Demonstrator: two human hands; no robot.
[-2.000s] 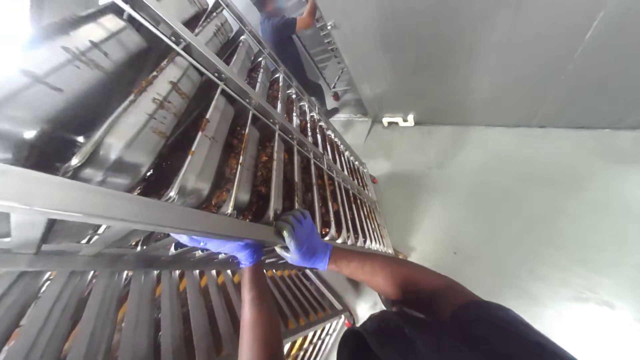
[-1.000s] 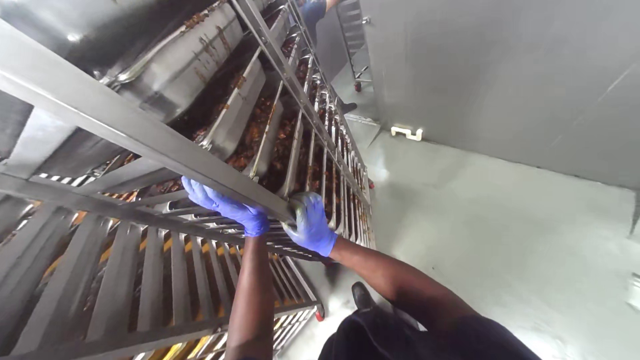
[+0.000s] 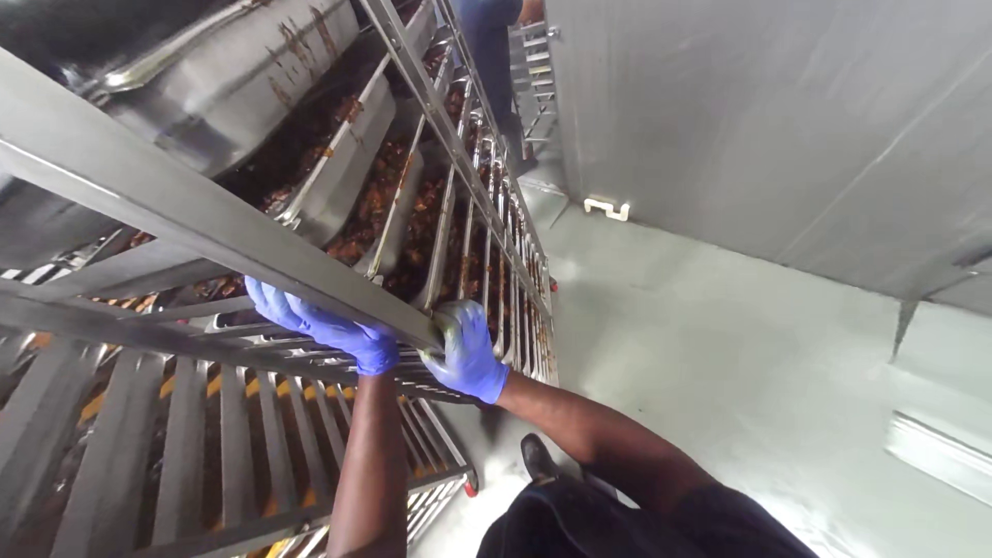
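A tall metal tray rack [image 3: 232, 225] stands before me, its shelves loaded with deep metal trays [image 3: 341, 167] of dark reddish-brown food pieces. My left hand [image 3: 322, 322], in a blue glove, lies against the near upright post, its fingers partly hidden behind the metal. Farther along the same post, my right hand [image 3: 465, 349] is closed around it, also gloved in blue, with greyish smears on the fingers. Brown drips mark the side of the upper tray.
A second rack [image 3: 232, 442] with yellow-edged contents and a red caster [image 3: 470, 488] stands at lower left. Beyond the first rack, a person in dark blue [image 3: 488, 54] is beside another rack [image 3: 537, 77]. A grey wall [image 3: 736, 116] bounds the pale floor; a white fitting [image 3: 607, 208] sits at its base.
The view has shifted considerably. Both hands stay on the post of the rack. The far person, seen with an arm raised two seconds ago, is now partly cut off at the top.
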